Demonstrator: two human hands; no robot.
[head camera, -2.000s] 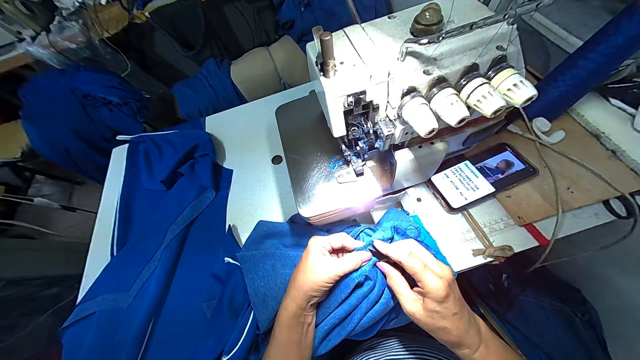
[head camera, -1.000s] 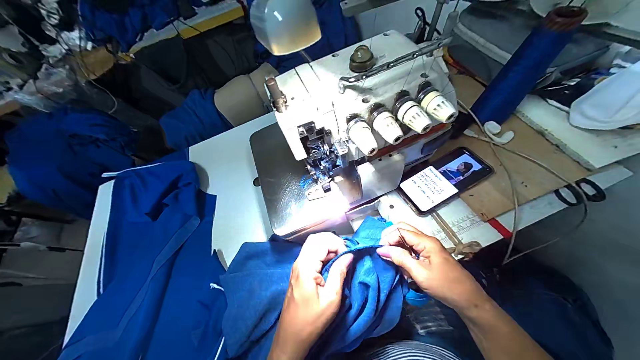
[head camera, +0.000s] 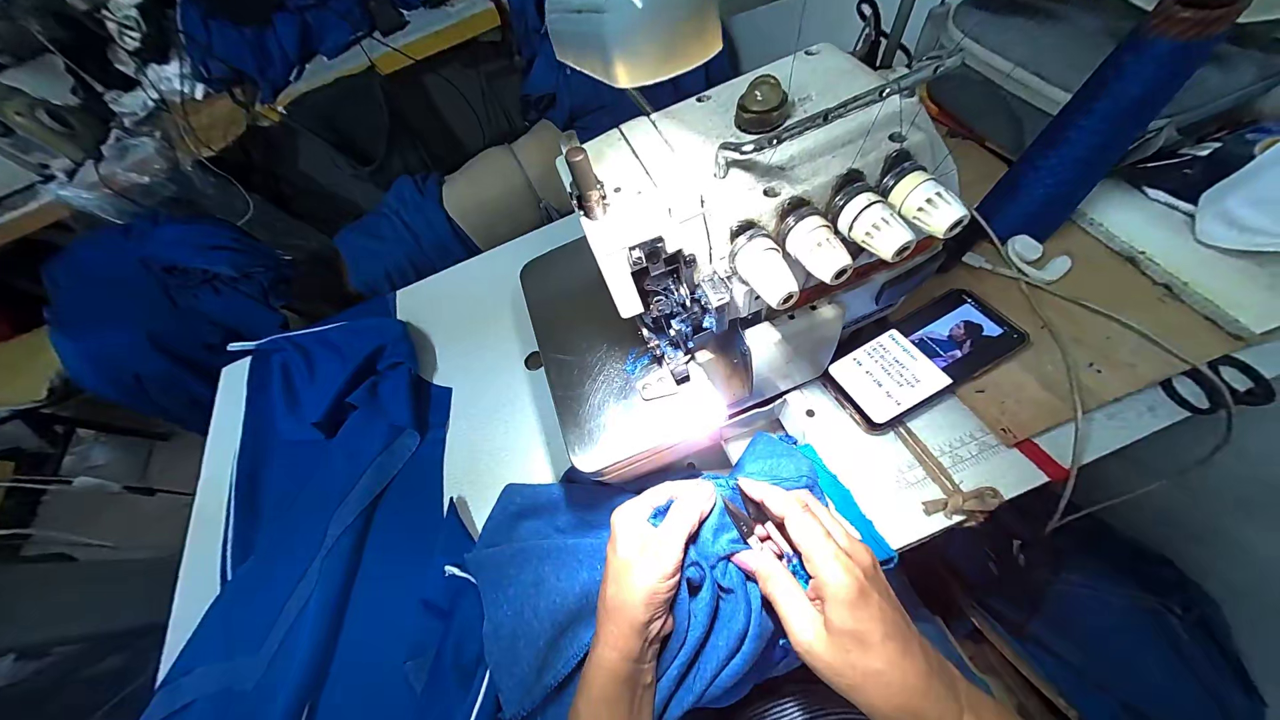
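Observation:
Blue knit fabric lies bunched at the table's front edge, just in front of an overlock sewing machine. My left hand pinches a fold of it between thumb and fingers. Close beside, on the right, my right hand holds small dark-bladed thread snips, their tips at the fabric near my left fingertips. Part of the snips is hidden by my fingers. The machine's metal plate is behind both hands, and its needle area is brightly lit.
More blue garment pieces with white edging cover the table's left. A smartphone with its screen lit lies right of the machine, near white earphones and their cable. A lamp hangs above. A blue thread cone leans at the right.
My hands have come closer together on the fabric since one second ago, and the snips' blades now show between them. The lamp came into view after the first frame as the view shifted.

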